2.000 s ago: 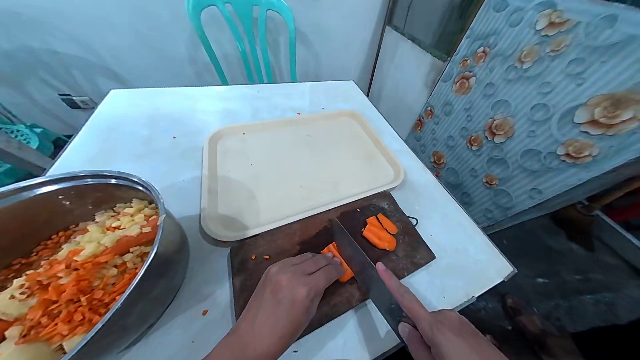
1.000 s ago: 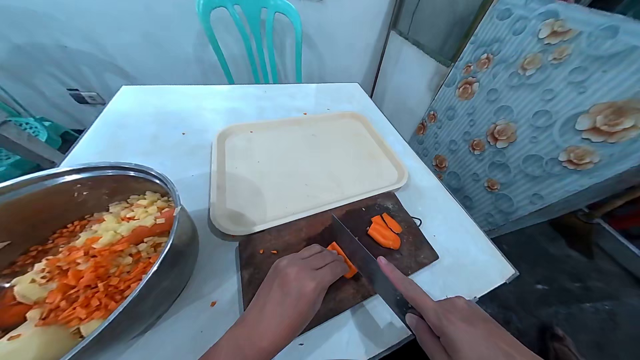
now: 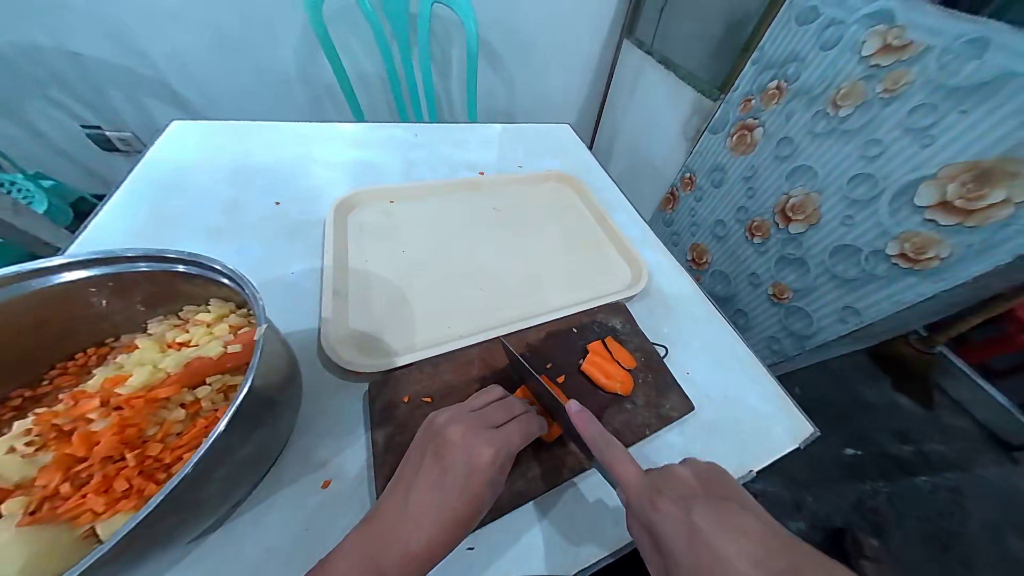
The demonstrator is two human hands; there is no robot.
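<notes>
My left hand (image 3: pixel 476 448) presses a piece of carrot (image 3: pixel 550 430) onto a dark wooden cutting board (image 3: pixel 504 500), its fingertips close to the blade. A kitchen knife (image 3: pixel 532 380) is gripped in my right hand (image 3: pixel 680 504), index finger stretched along the blade's spine. The blade crosses the carrot, and an orange strip shows on its right side. Flat carrot slices (image 3: pixel 608 372) lie at the board's right. Small orange bits are scattered over the board. The knife's handle is mostly hidden by my right hand.
A beige tray (image 3: pixel 480 256) lies behind the board on the white table (image 3: pixel 240 168). At left, a large steel pot (image 3: pixel 268 400) holds diced carrot and pale cubes. A green plastic chair (image 3: pixel 400 64) stands behind the table; a flowered sheet (image 3: pixel 864 184) hangs at right.
The blade has shifted slightly over the carrot, and an orange strip now shows on its right side. Both hands keep their hold.
</notes>
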